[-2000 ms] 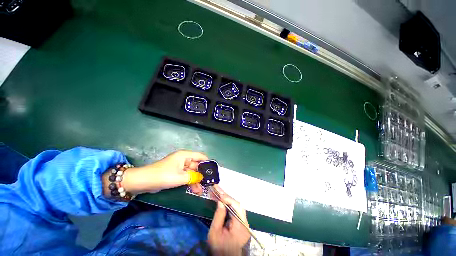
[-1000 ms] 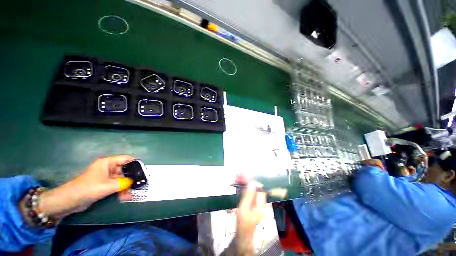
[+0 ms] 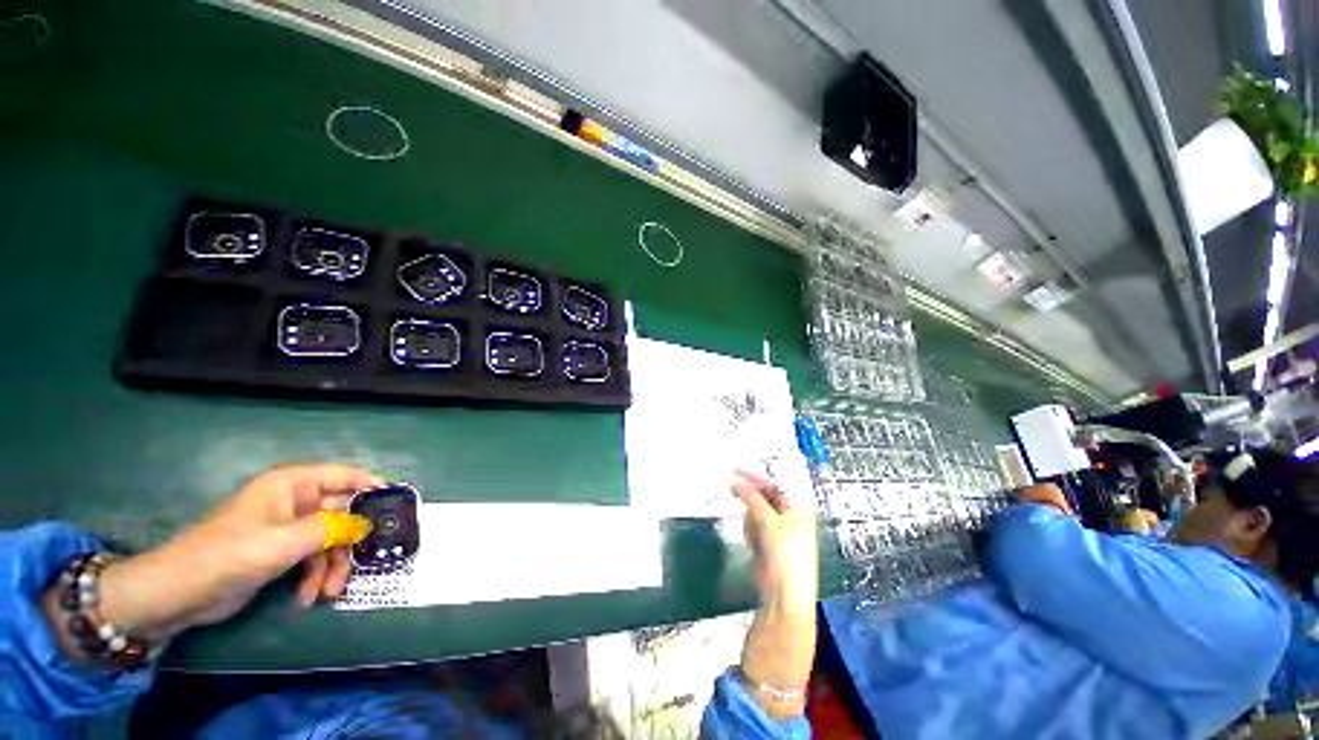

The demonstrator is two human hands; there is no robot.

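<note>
My left hand (image 3: 246, 547), with a yellow finger cot (image 3: 344, 529), holds a black rounded-square housing (image 3: 388, 526) upright above the left end of the white sticker sheet (image 3: 535, 552). The housing's face shows a central circle and a pale rim. My right hand (image 3: 781, 542) is over the lower right of the white paper sheet (image 3: 680, 434), fingertips close together near the loose black pieces (image 3: 742, 406). Whether it holds tweezers or a piece is too small to tell. A black foam tray (image 3: 379, 382) holds housings in its pockets; its front left pocket is empty.
Clear blister trays (image 3: 885, 470) stand on the right, with a blue item (image 3: 812, 440) beside them. A marker pen (image 3: 611, 142) lies by the back rail. A blue-clad person (image 3: 1143, 593) sits at the right. A black box-like object (image 3: 871, 125) is above the rail.
The view has turned to the right. My right hand has moved from the housing, where it held tweezers, across to the paper with the loose pieces. My left hand still holds the housing.
</note>
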